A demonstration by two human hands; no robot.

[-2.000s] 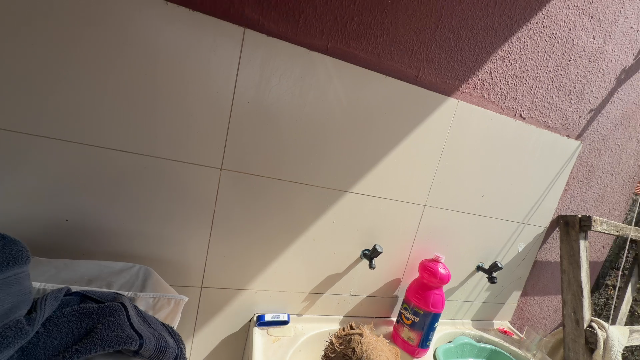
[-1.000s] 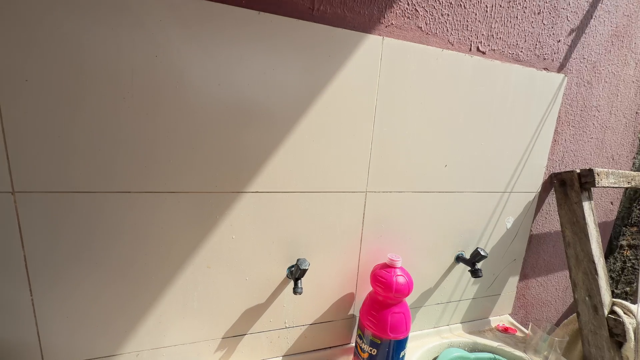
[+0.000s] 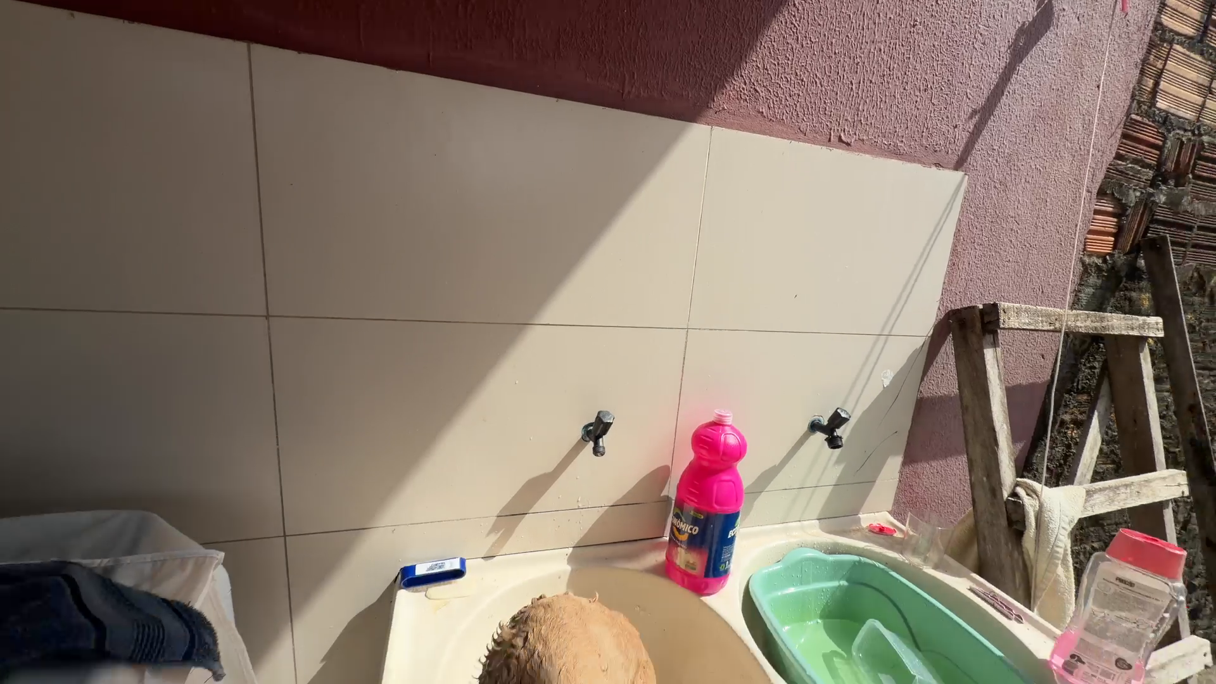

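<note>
Neither of my hands shows in the head view. At the bottom centre, a wet, light-brown furry thing (image 3: pixel 570 641) stands in the left basin of a cream double wash sink (image 3: pixel 456 608); whether it is an animal or a plush cannot be told. A pink plastic bottle (image 3: pixel 705 513) with a dark label stands upright between the two basins. In the right basin lies a green plastic tub (image 3: pixel 807 589) with a clear container (image 3: pixel 888 651) inside. A blue brush or block (image 3: pixel 432 572) rests on the sink's back left corner.
Two black taps (image 3: pixel 598 432) (image 3: pixel 832 427) stick out of the tiled wall. At right stand a wooden stepladder (image 3: pixel 988 446) with a cloth (image 3: pixel 1050 541) over it and a clear bottle with a pink cap (image 3: pixel 1121 608). A dark blue towel (image 3: pixel 104 617) hangs over white fabric at lower left.
The view has shifted, bringing the green tub, the stepladder and the clear bottle further into sight. The pink bottle still stands on the sink.
</note>
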